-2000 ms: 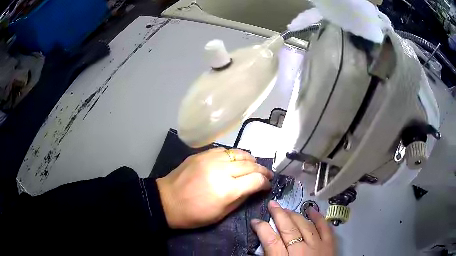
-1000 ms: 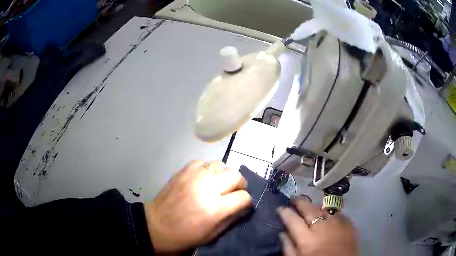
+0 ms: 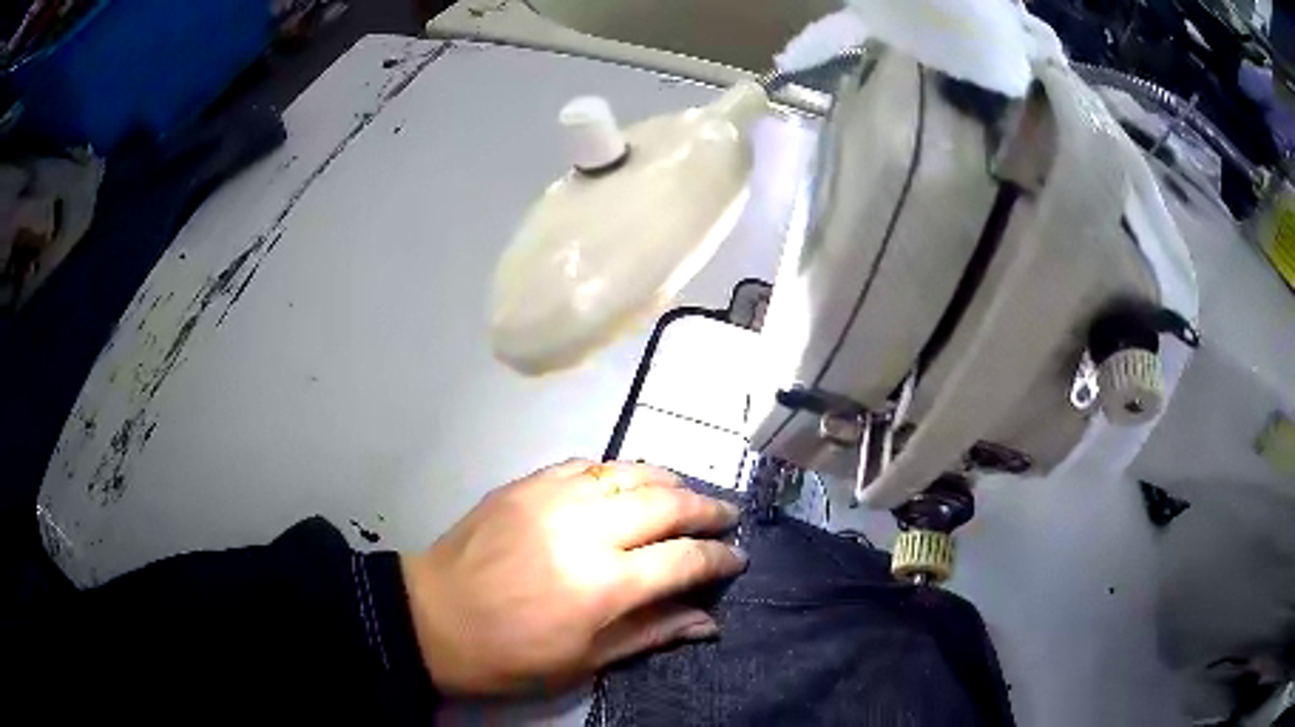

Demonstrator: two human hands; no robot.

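Note:
A dark denim piece lies on the sewing table's front part, with its upper edge at the presser foot. My left hand rests on the left edge of the denim, fingertips just left of the foot, fingers pressing the cloth flat. The machine head stands above the cloth on the right, with a ribbed tension dial low on it. My right hand is not visible. The needle tip cannot be made out.
A cream lamp hangs left of the head, above the worn table top. The bed slide plate shows behind my left hand. A blue bin is at the upper left. A cream trough is behind the table.
My right hand has left the picture from beside the foot. The denim now spreads further right, below the tension dial. My left hand's fingers now lie flatter, near the foot.

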